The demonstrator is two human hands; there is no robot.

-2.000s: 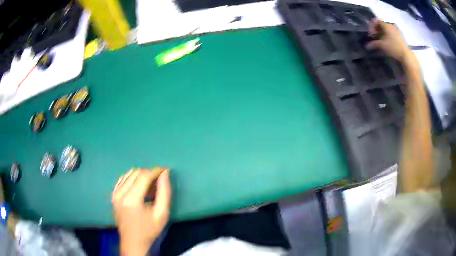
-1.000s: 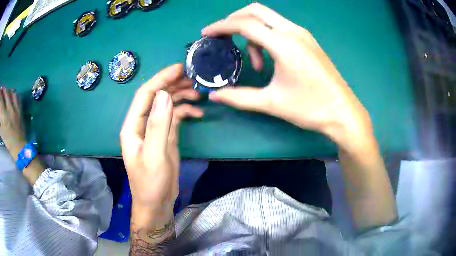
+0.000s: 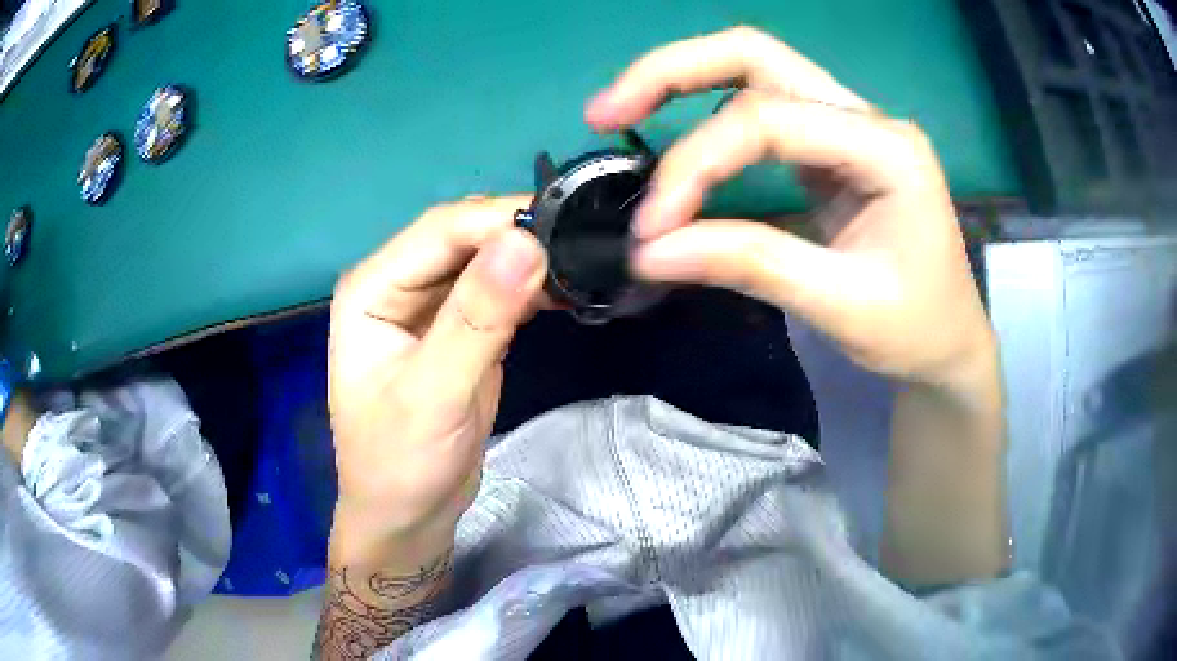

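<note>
A round black watch case [image 3: 596,233] with short lugs and a silvery rim is held near the mat's front edge, dark face turned up. My left hand [image 3: 432,349] grips its left side, thumb on the rim. My right hand [image 3: 826,220] is at its right side, with thumb and index fingertip together at the dark face and another finger raised near the upper lug. The right fingertips are blurred; whether they pinch something thin I cannot tell.
Silver-blue watch modules [image 3: 161,123] lie on the green mat [image 3: 439,103] at the left, one more [image 3: 328,38] nearer the centre. An amber watch assembly [image 3: 93,57] lies at the upper left. A dark foam tray [image 3: 1084,116] is at the right. Another person's sleeve [image 3: 110,478] is at lower left.
My left hand has closed on the case, which has moved lower and towards me. My right fingertips have shifted from its rim onto its face. Earlier, my right hand was at the foam tray.
</note>
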